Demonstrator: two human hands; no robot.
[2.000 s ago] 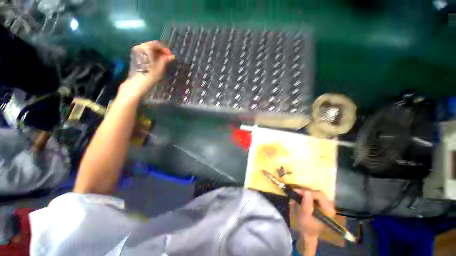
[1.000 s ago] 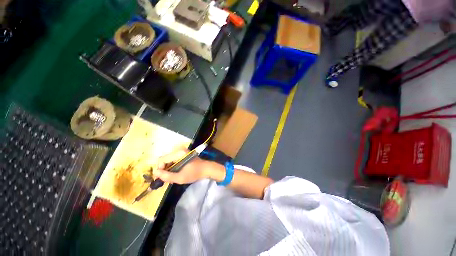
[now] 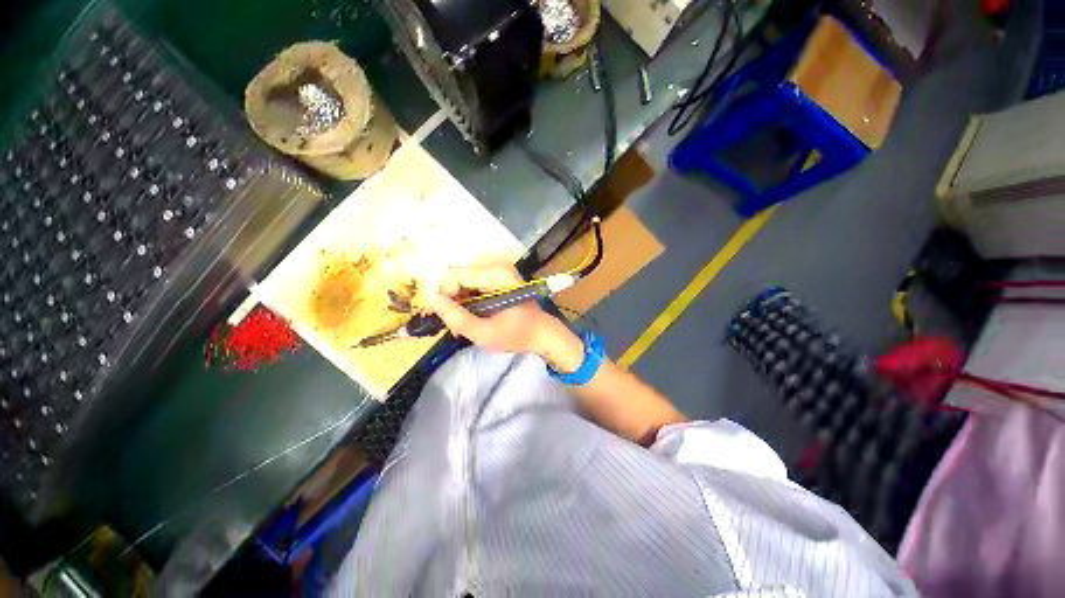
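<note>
My right hand (image 3: 485, 306), with a blue bracelet at the wrist, holds the soldering iron (image 3: 502, 301) over the near right part of the pale work board (image 3: 438, 222). The iron's thin tip points left, above the board near its front edge. A dark leaf-shaped cluster (image 3: 401, 301) lies on the board beside the hand. Brown scorch marks show on the board to its left. A pile of red slivers (image 3: 253, 340) lies off the board's left corner. A thin solder wire (image 3: 280, 457) runs across the bench toward the lower left. My left hand is not in view.
A blister tray (image 3: 111, 251) is at left, a round tub (image 3: 318, 111) behind the board, and a black fan (image 3: 473, 58) with a cable beyond. A blue stool (image 3: 806, 117) stands on the floor at right. A person's checkered leg (image 3: 818, 374) and pink clothing (image 3: 993, 502) show at right.
The view has swung right, and my left hand, seen at the tray earlier, has left the picture. My right hand still holds the iron over the board. The person at right is now nearer.
</note>
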